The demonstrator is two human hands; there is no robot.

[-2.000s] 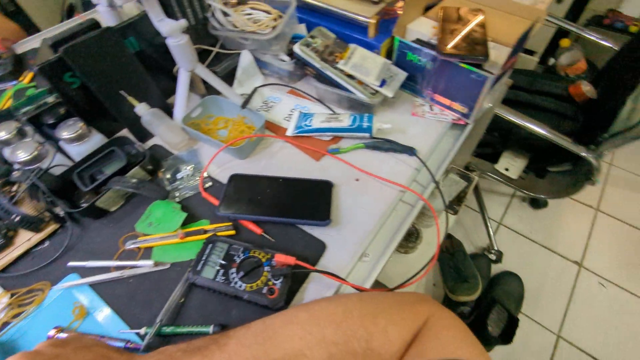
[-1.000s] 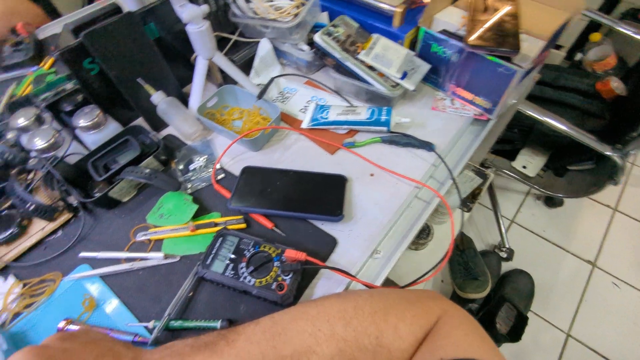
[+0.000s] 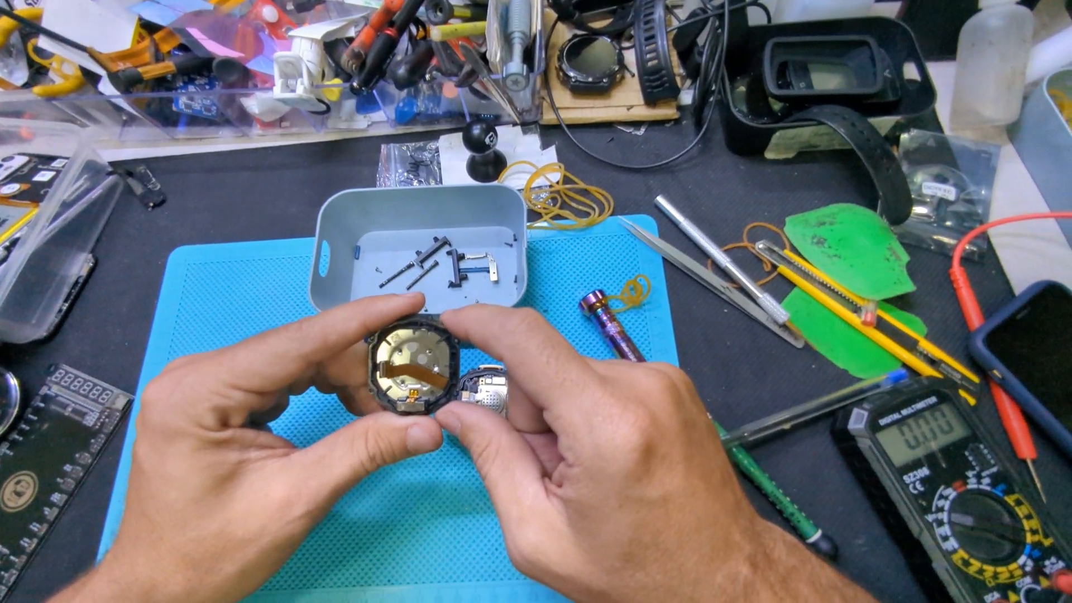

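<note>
An opened round watch case (image 3: 413,366), with a brown flex cable across its metal inside, is held between both hands over the blue mat. My left hand (image 3: 276,419) grips its left side with thumb and index finger. My right hand (image 3: 578,427) pinches its right edge. A small silver watch circuit part (image 3: 485,389) shows just right of the case, partly behind my right fingers; whether they hold it I cannot tell. Behind the hands a grey-blue plastic tray (image 3: 335,243) holds small dark bars, screws and metal pieces.
The blue silicone mat (image 3: 419,519) lies below. To the right are a purple screwdriver (image 3: 611,325), metal tweezers (image 3: 712,280), a yellow utility knife (image 3: 863,314), a green-handled tool (image 3: 775,490), a digital multimeter (image 3: 946,486) and a phone (image 3: 1034,360). A clear organiser (image 3: 209,113) full of tools stands behind.
The view has swung from the right side of the bench to the mat. Both hands now show with the watch case between them; earlier only a forearm and part of a hand were visible.
</note>
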